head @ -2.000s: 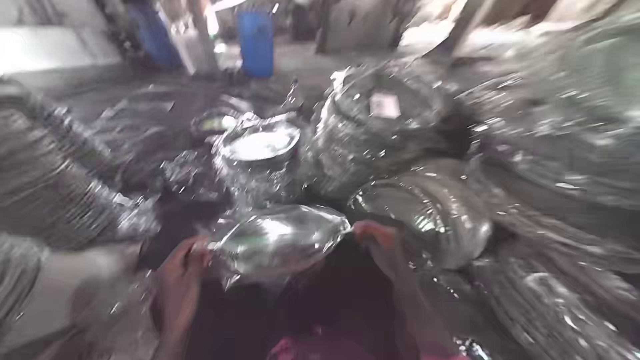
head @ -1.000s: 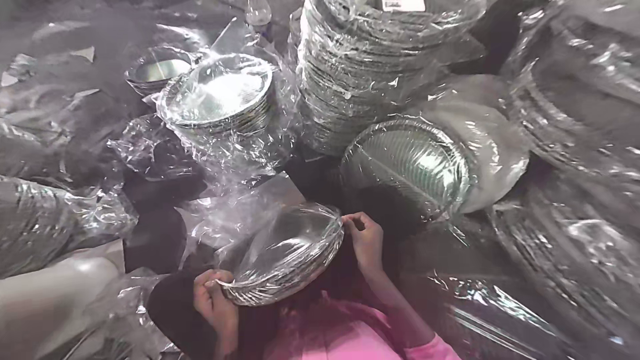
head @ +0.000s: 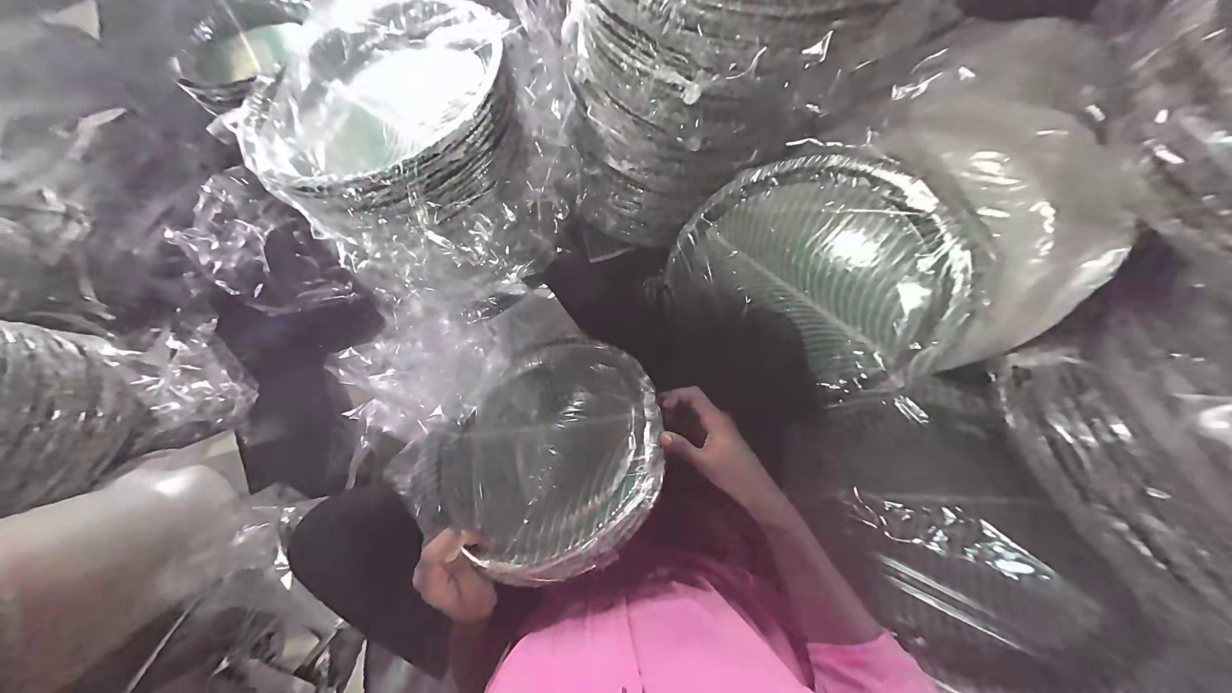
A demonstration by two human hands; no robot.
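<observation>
A stack of round plates wrapped in clear plastic film (head: 558, 457) rests in front of my body, its ribbed top plate facing up. My left hand (head: 456, 576) grips the lower left edge of the bundle and its film. At the right edge, my right hand (head: 701, 433) has thumb and fingers apart, the fingertips at or very near the rim. Loose clear film (head: 414, 371) spreads from the bundle's upper left side.
A wrapped stack of shiny plates (head: 385, 106) stands ahead on the left, beside a taller wrapped stack (head: 664, 115). A wrapped leaf-patterned plate bundle (head: 828, 260) leans at the right. More wrapped bundles (head: 1116, 462) lie far right and a plate stack (head: 58, 414) far left.
The wrapped bundle has turned from a tilted, edge-on pose to show more of its top. My right thumb and fingers have spread at the rim. The view has tipped down and come closer.
</observation>
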